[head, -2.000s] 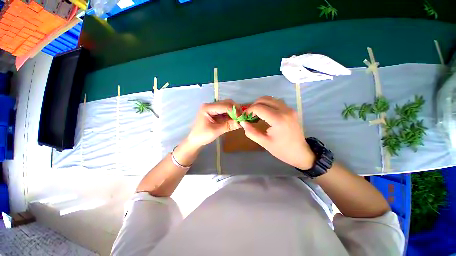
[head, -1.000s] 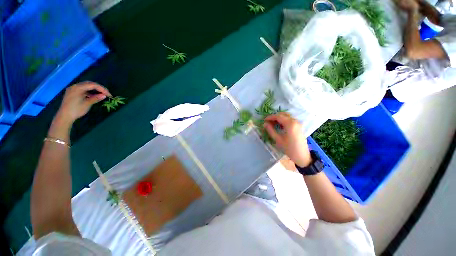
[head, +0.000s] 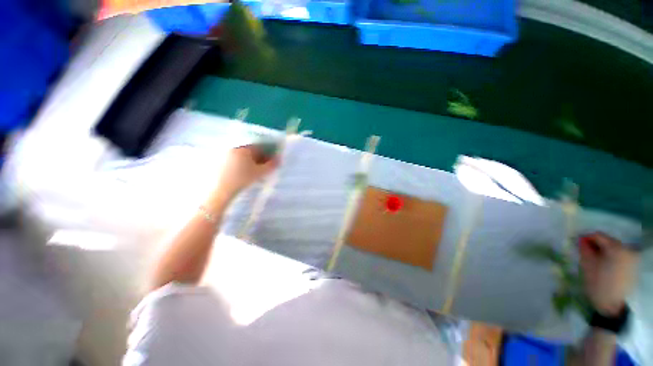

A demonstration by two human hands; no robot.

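Note:
The frame is blurred. My left hand [head: 250,168] is over the left part of the grey-white sheet, with a dim green patch at its fingertips; its grip is unclear. My right hand [head: 608,268] is at the far right, beside the loose leaf pieces [head: 568,292]; blur hides whether it holds one. The small red part [head: 393,204] sits on the brown board [head: 402,241]. A small green piece [head: 359,181] lies by the tape strip at the board's upper left.
A white cloth [head: 497,179] lies at the sheet's back edge. A leaf sprig [head: 462,105] is on the dark green belt, with a fainter one to its right. A blue tray [head: 437,36] stands across the belt. A long black tray [head: 154,93] is at the left end.
The view has swung left. My left hand has moved from over the belt to the left part of the sheet. My right hand remains by the leaf pieces. A sprig now lies on the belt.

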